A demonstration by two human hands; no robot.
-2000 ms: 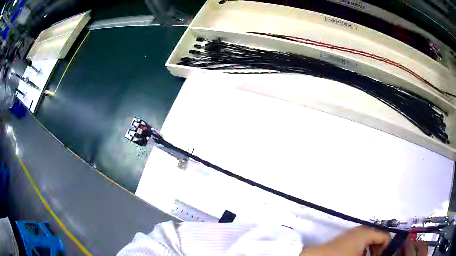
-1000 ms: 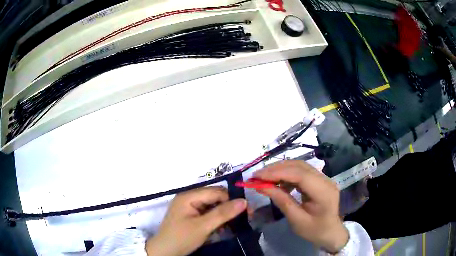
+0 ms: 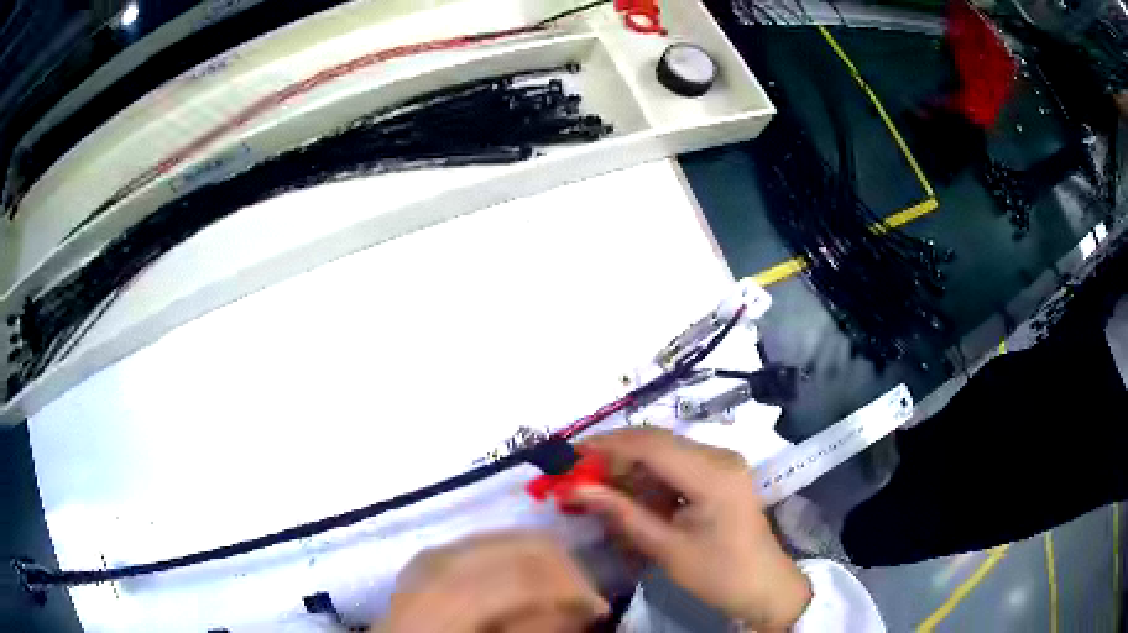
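The black wrapped harness [image 3: 309, 526] runs across the white board to a dark tape lump [image 3: 552, 456]. Beyond it, red and black wires [image 3: 606, 412] run bare to the right clamps [image 3: 717, 398]. My right hand [image 3: 705, 526] pinches a bright red ring-shaped piece [image 3: 569, 480] just below the tape lump; whether they touch is unclear. My left hand [image 3: 495, 587] is blurred at the bottom, below the harness; its fingers and anything in them cannot be made out.
A cream parts tray [image 3: 433, 213] behind the board holds black leads [image 3: 408, 142], red wires, a small tape roll [image 3: 687, 69] and a red piece [image 3: 640, 15]. A steel ruler [image 3: 841, 445] lies right of my right hand. Black leads [image 3: 854, 260] and dark cloth [image 3: 1002, 458] are farther right.
The view has swung from the board's left end to its right. Since one second ago, my left hand has dropped lower, and the hanging tape strip has gone from view. The red piece is lower.
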